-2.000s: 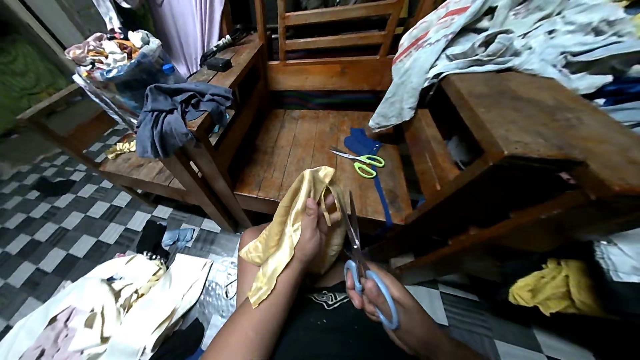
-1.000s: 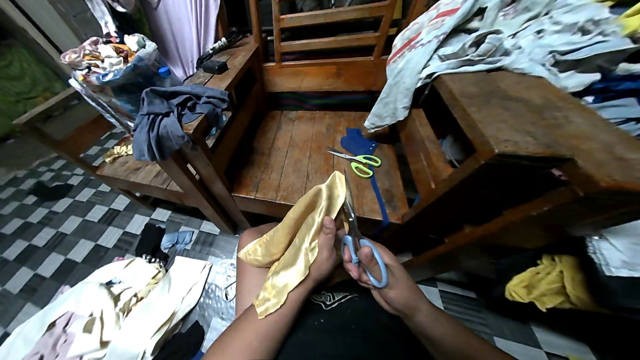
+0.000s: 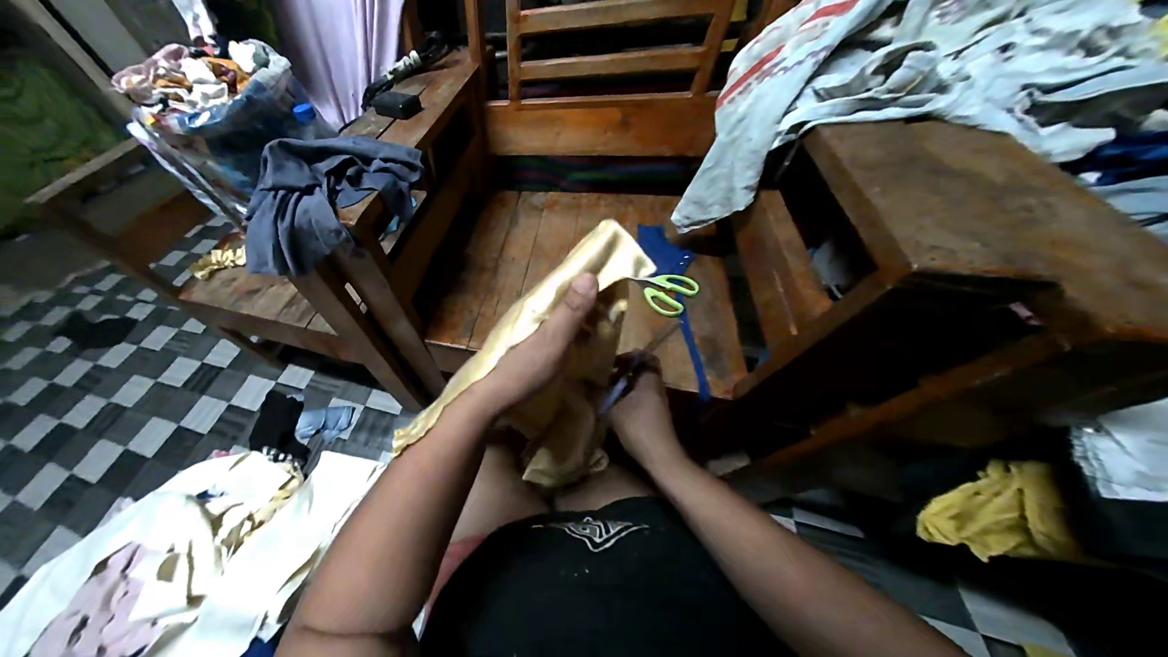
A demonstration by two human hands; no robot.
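Note:
My left hand [image 3: 552,342] holds a shiny pale yellow cloth [image 3: 520,330] up in front of the wooden seat, thumb on top, with the cloth draping along my forearm and down toward my lap. Just right of the cloth's lower part, my right hand [image 3: 641,401] is closed on blue-handled scissors [image 3: 620,388], which are blurred and partly hidden by my fingers. Green-handled scissors [image 3: 671,294] lie on the seat beyond, their blades mostly covered by the yellow cloth. Under and beside them is a piece of dark blue fabric [image 3: 664,248] with a narrow strip running toward the seat's front edge.
Wooden armrests flank the slatted seat [image 3: 484,265]. A grey cloth [image 3: 306,196] hangs over the left one; light fabrics [image 3: 867,82] are heaped on the right one [image 3: 985,201]. White cloths [image 3: 228,547] lie on the checkered floor at lower left, a yellow cloth [image 3: 999,511] at lower right.
Both hands have moved forward, toward the seat. The yellow cloth is now raised across the green-handled scissors' blades, which showed before. The blue-handled scissors have come away from the cloth's upper edge.

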